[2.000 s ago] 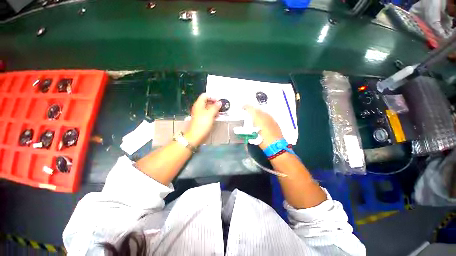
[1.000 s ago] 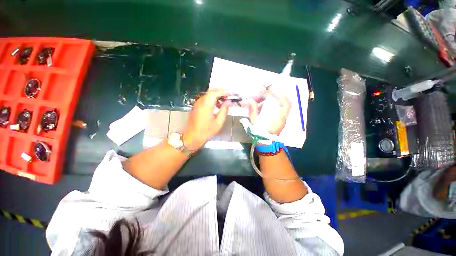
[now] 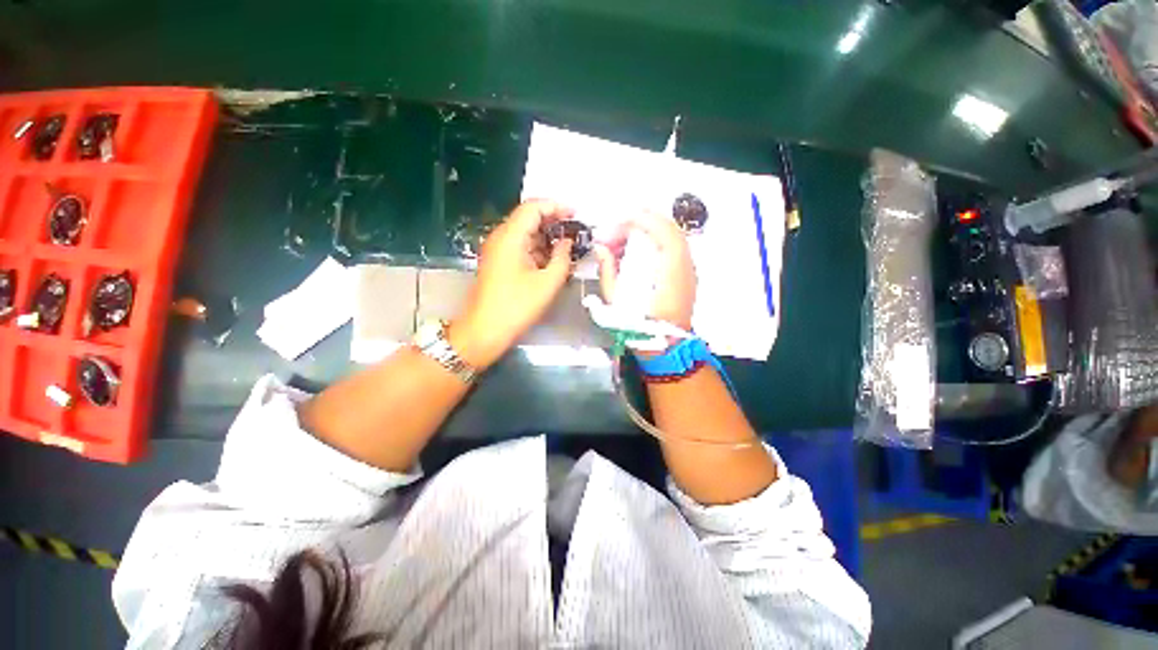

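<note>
My left hand (image 3: 518,282) holds a small dark round module (image 3: 568,240) in its fingertips over the near left part of the white paper sheet (image 3: 734,305). My right hand (image 3: 654,273) is closed around a white syringe (image 3: 612,309) with a green end piece; its fingertips are at the module's right side. A thin clear hose (image 3: 679,439) runs from it over my right wrist. A second round module (image 3: 690,212) lies on the paper beyond my right hand. The syringe's tip is too blurred to tell.
A red compartment tray (image 3: 151,269) with several modules is at the left. A folded white paper (image 3: 309,309) and grey-beige pads (image 3: 385,305) lie near it. A blue stick (image 3: 762,254) is on the sheet. A plastic-wrapped strip (image 3: 897,292) and black controller (image 3: 984,286) stand right. A person's sleeve (image 3: 1073,480) shows lower right.
The view has shifted. The held module, edge-on a second ago, now shows its round face. My right hand has turned, and the module lying on the paper, hidden then, is visible again.
</note>
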